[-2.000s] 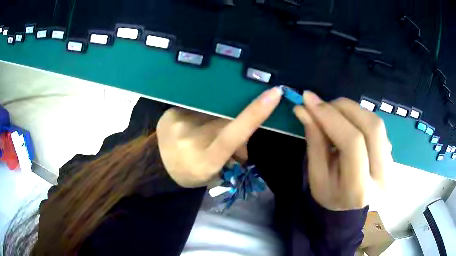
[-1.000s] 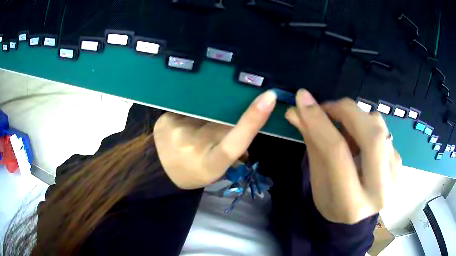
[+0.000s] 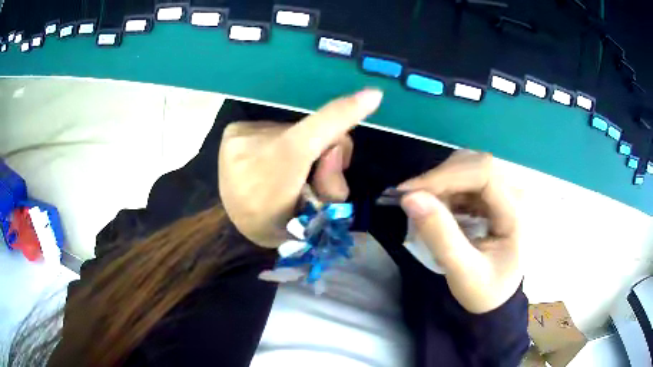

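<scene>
My left hand [image 3: 268,175] is at the mat edge, index finger extended over the green mat [image 3: 215,79]. Its curled fingers hold a spiky bunch of blue and white film tabs [image 3: 322,240] below the edge. My right hand [image 3: 476,229] is below the edge, right of the bunch, and pinches a small, thin dark piece [image 3: 390,196]; a pale, blurred thing [image 3: 429,251] shows at its palm. Black straps [image 3: 429,36] end in a staggered row of framed windows. Two near the middle are blue [image 3: 381,66]; the one left of them is pale and patterned [image 3: 335,46].
More pale clasp windows [image 3: 170,13] run left, and further blue ones [image 3: 600,123] lie at the far right. Blue and red items [image 3: 25,222] are at the lower left. A cardboard box [image 3: 555,330] and a white object [image 3: 641,322] are at the lower right.
My right hand has moved down off the mat, below its edge. My left fingertip is away from the strap ends. Two middle windows now show blue. The view has shifted.
</scene>
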